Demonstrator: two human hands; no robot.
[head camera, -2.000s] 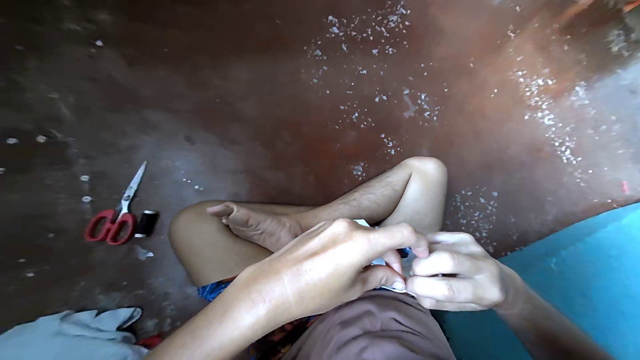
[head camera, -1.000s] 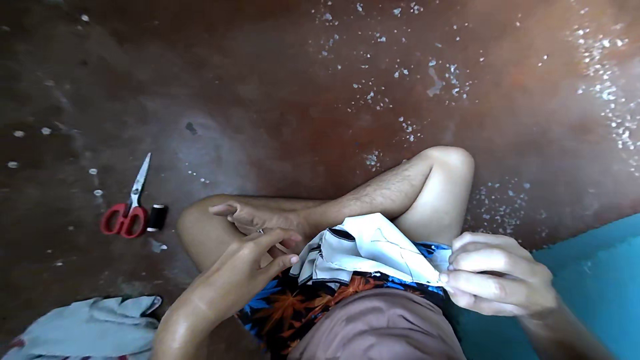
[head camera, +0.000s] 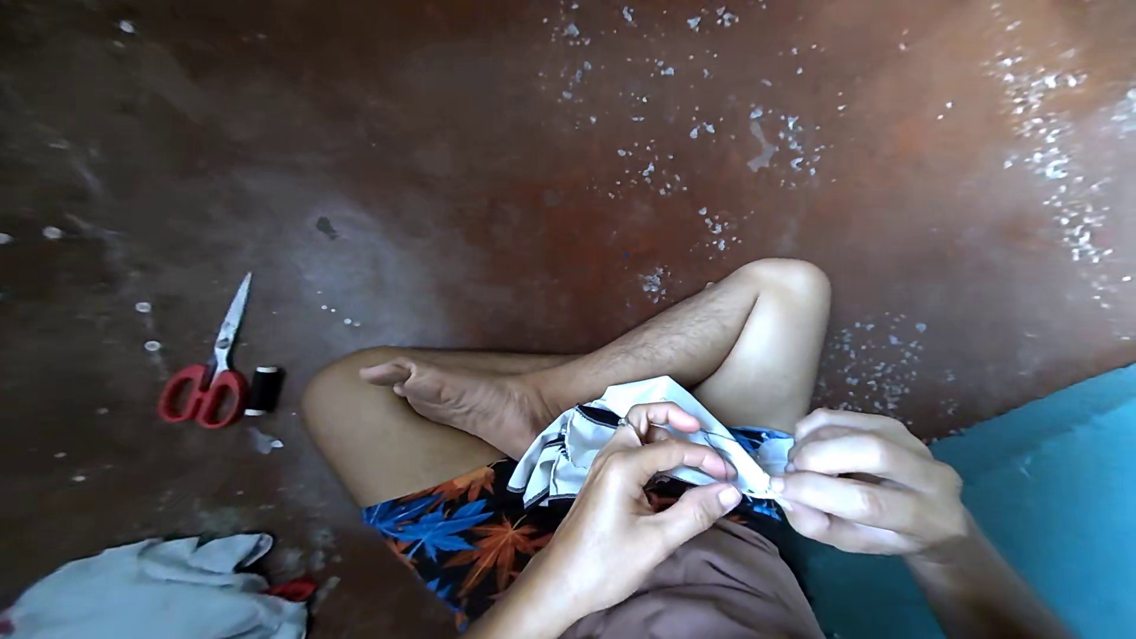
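A white cloth with dark edging lies bunched across the lap. At its right end, my right hand pinches a folded edge between thumb and fingers. My left hand is over the cloth, just left of that edge, with thumb and forefinger tips close together; whether a needle or other small thing is between them cannot be told. A thin dark line, perhaps thread, runs over the cloth by its fingers. Scissors with red handles lie on the floor at the left, beside a spool of black thread.
Crossed bare legs and patterned shorts surround the work. A pale crumpled cloth rests on the floor at bottom left. The brown floor has scattered white specks. A blue surface borders the right side.
Both hands were close together at the cloth, then my left hand was away to the left. It has since come back right, near my right hand, which still grips the cloth.
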